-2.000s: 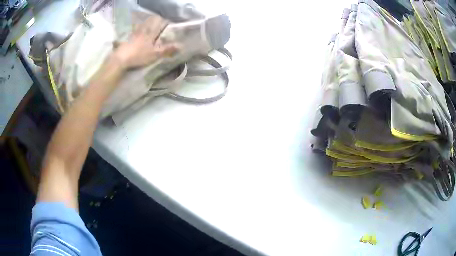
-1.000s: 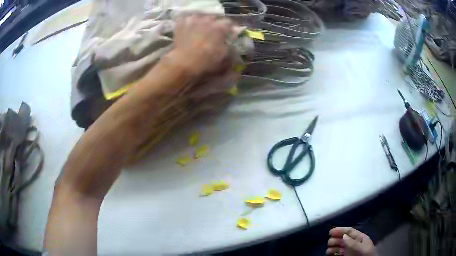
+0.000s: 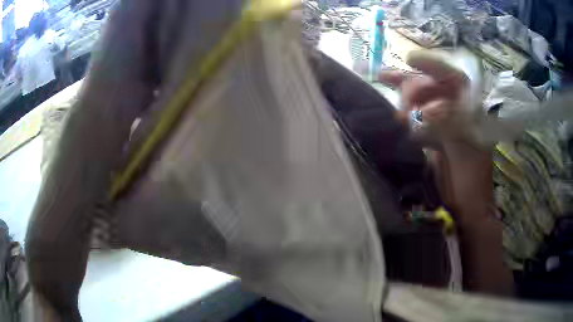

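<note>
A beige tote bag (image 3: 295, 188) is raised close to the camera, large and blurred. A yellow edge (image 3: 182, 113) runs slantwise along its left part. A dark opening shows at its right, with a small yellow corner end (image 3: 445, 217) beside my right forearm. My right hand (image 3: 433, 94) is at the upper right beyond the bag, blurred, fingers bent, a ring on one; a pale blur beside it may be a bag handle, and its hold is unclear. A dark, blurred shape at the left looks like my left forearm; my left hand cannot be made out.
The white table (image 3: 144, 286) shows below and left of the bag. A light-blue upright object (image 3: 377, 44) stands behind it. Stacked beige pieces with yellow edges (image 3: 528, 182) are at the right. More pale fabric lies at the upper right and far left.
The view has turned. A bag now fills the middle, raised near the camera. My right hand has risen from the table's front edge to the upper right. Scissors and yellow offcuts are out of sight.
</note>
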